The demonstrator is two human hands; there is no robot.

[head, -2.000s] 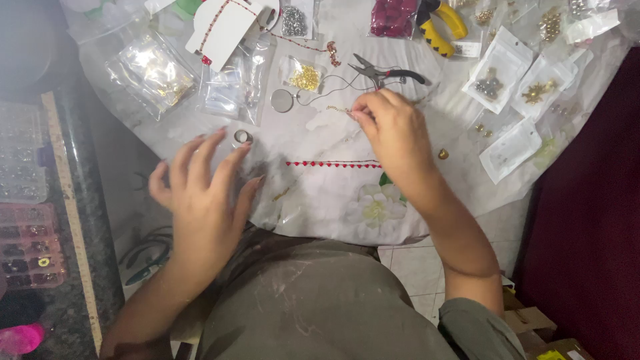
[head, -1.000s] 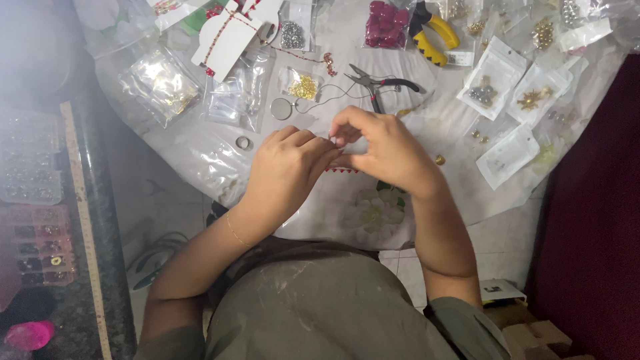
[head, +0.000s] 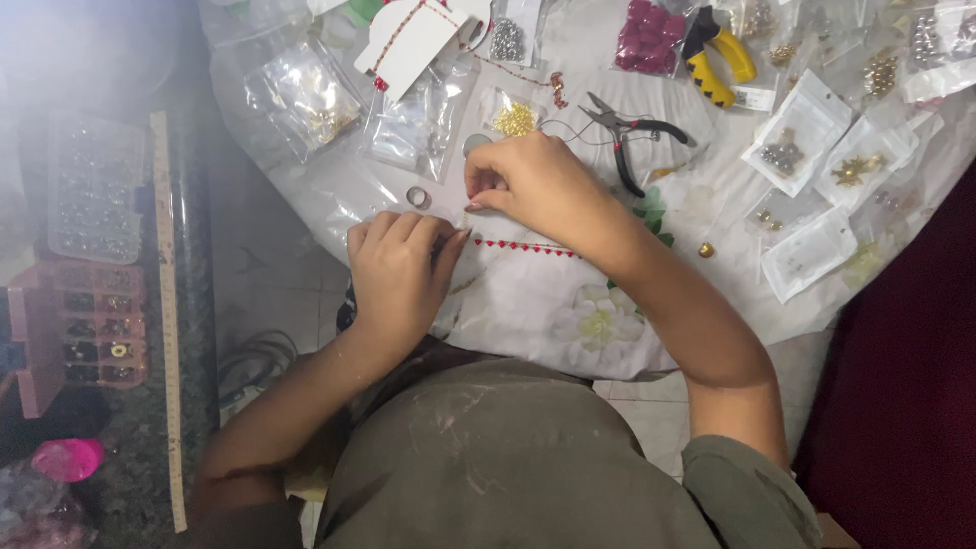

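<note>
A fine light chain point(head: 465, 221) runs between the pinched fingertips of my left hand point(head: 404, 267) and those of my right hand point(head: 530, 175), just above the cloth. Below them a thin chain with red beads point(head: 526, 246) lies on the table, its right end hidden by my right forearm. A metal ring point(head: 417, 197) is just above my left hand. Black-handled pliers point(head: 621, 133) lie spread to the right of my right hand, beside a loop of thin wire. A round grey disc point(head: 477, 143) is partly covered by my right hand.
A bag of gold pieces point(head: 514, 120), a white card with red-beaded chain point(head: 419, 42) and yellow-handled cutters point(head: 720, 57) lie farther back. Small white bags point(head: 797, 133) of findings are at right. Left of the table are a wooden ruler point(head: 169, 320) and a pink compartment box point(head: 103, 324).
Over two seconds my left hand has moved right, near the ring, and my right hand has moved left. One second ago both hands were together; now they are slightly apart with the light chain between them.
</note>
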